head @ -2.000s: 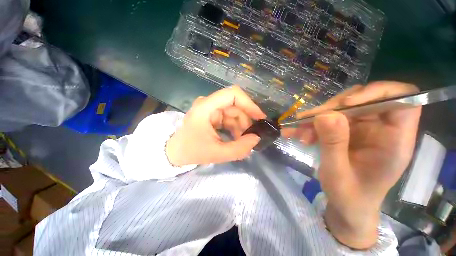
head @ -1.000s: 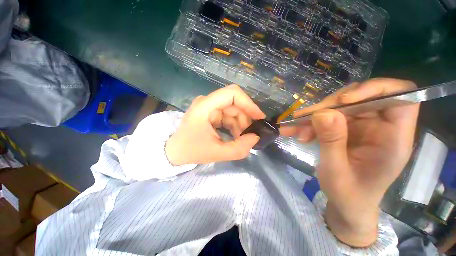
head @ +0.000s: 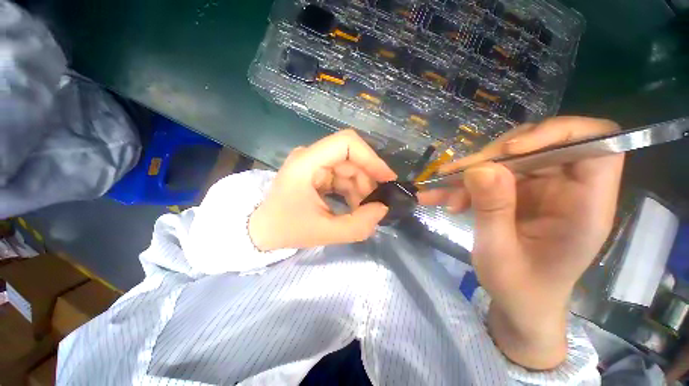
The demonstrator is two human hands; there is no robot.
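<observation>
My left hand (head: pixel 321 197) pinches a small dark display module (head: pixel 393 202) between thumb and index finger, near the bench edge. An orange flex cable (head: pixel 434 166) sticks up and right from the module. My right hand (head: pixel 540 219) holds a long slim silver metal tool (head: pixel 574 148) like a pencil, its narrow tip at the module beside the base of the cable. Whether the tip touches is too small to tell. Behind the hands, a clear blister tray (head: pixel 283 94) holds several dark modules with orange tails.
The green mat (head: pixel 174 68) lies under the tray. At right are a white rectangle (head: pixel 642 249) and a small silvery cylinder (head: pixel 671 310). At left are another person's grey sleeve (head: pixel 68 136), a blue stool or bin (head: pixel 162 162) and cardboard boxes (head: pixel 83 305) lower down.
My right hand and the tool have shifted slightly left. The flex cable's visible part looks slightly changed, with a dark strip beside it. The other person's sleeve at left has moved.
</observation>
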